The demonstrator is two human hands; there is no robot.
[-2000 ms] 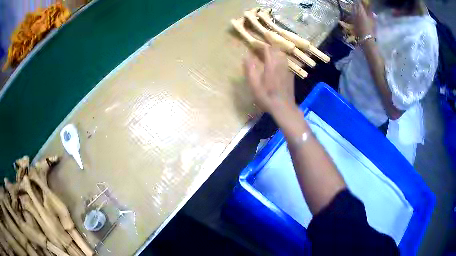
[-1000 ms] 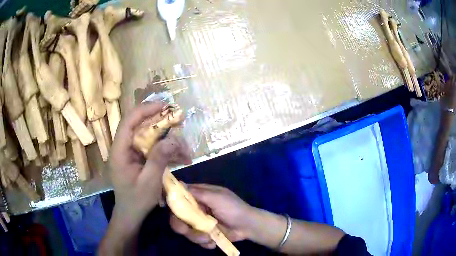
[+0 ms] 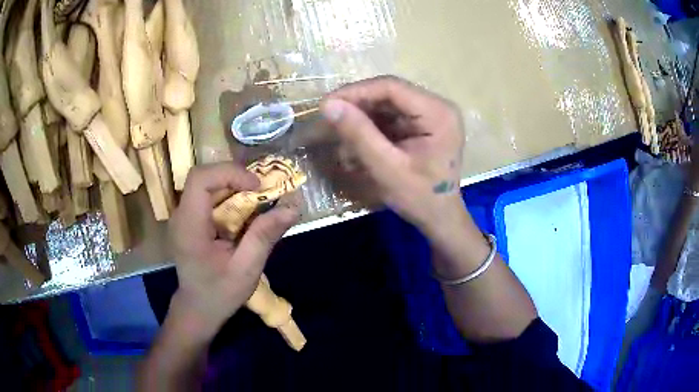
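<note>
My left hand [image 3: 226,241] grips one tan leg part [image 3: 276,310] around its ridged foot end [image 3: 272,180], which shows dark wavy lines. Its square peg points down toward my body. My right hand [image 3: 402,145] pinches a thin pale stick [image 3: 308,112] between thumb and forefinger. The stick's far end reaches into the small clear dish [image 3: 245,135] on the table, just beyond my left hand. The contents of the dish cannot be made out clearly.
A pile of tan leg parts [image 3: 146,92] lies on the table at the left. More parts [image 3: 635,76] lie at the far right. A thin stick [image 3: 303,79] lies beyond the dish. A blue tote with a white liner [image 3: 540,253] stands below the table's edge at right, another [image 3: 123,314] at lower left.
My right hand has left the leg part's shank, moved up over the table and now holds a stick at the dish. My left hand still holds the part. The view has shifted.
</note>
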